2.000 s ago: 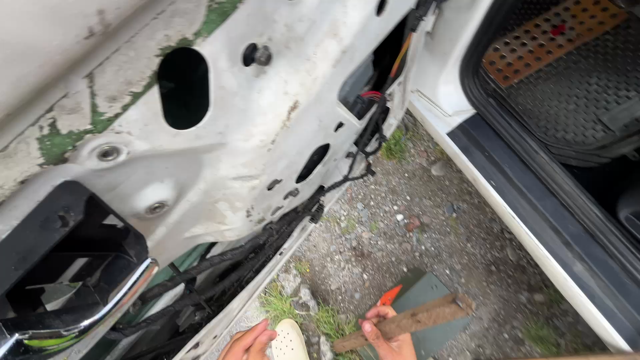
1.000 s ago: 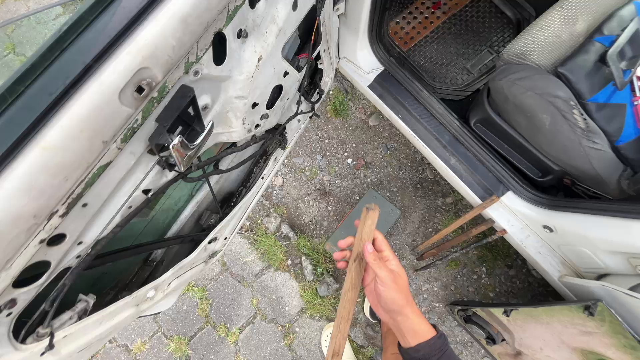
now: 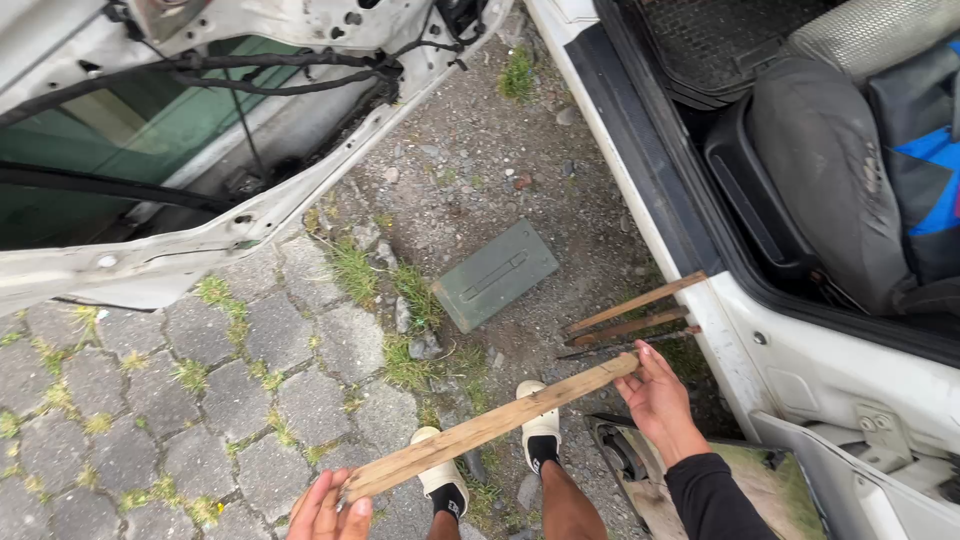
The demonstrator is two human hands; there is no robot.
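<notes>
A wooden stick (image 3: 491, 424) slants across the lower middle, held at both ends. My left hand (image 3: 330, 506) grips its lower end, near the bottom edge. Around its upper end are the fingers of my right hand (image 3: 656, 397), whose arm wears a dark sleeve. Beyond the stick, a flat green metal box or lid (image 3: 496, 275) lies on the gravel. Two more wooden sticks (image 3: 637, 304) and a thin dark rod (image 3: 626, 345) lean by the white car sill, just above my right hand.
A stripped white car door (image 3: 300, 214) with black wiring (image 3: 300, 64) stands at the left. The car's sill (image 3: 645, 187) and a grey seat (image 3: 821, 180) are at the right. A panel (image 3: 765, 480) lies lower right. Paving stones (image 3: 277, 330) and my clogs (image 3: 540, 420) are below.
One second ago only my right hand was seen on the stick, which stood steeper; now it lies flatter, with my left hand at its other end. The view has shifted toward the ground.
</notes>
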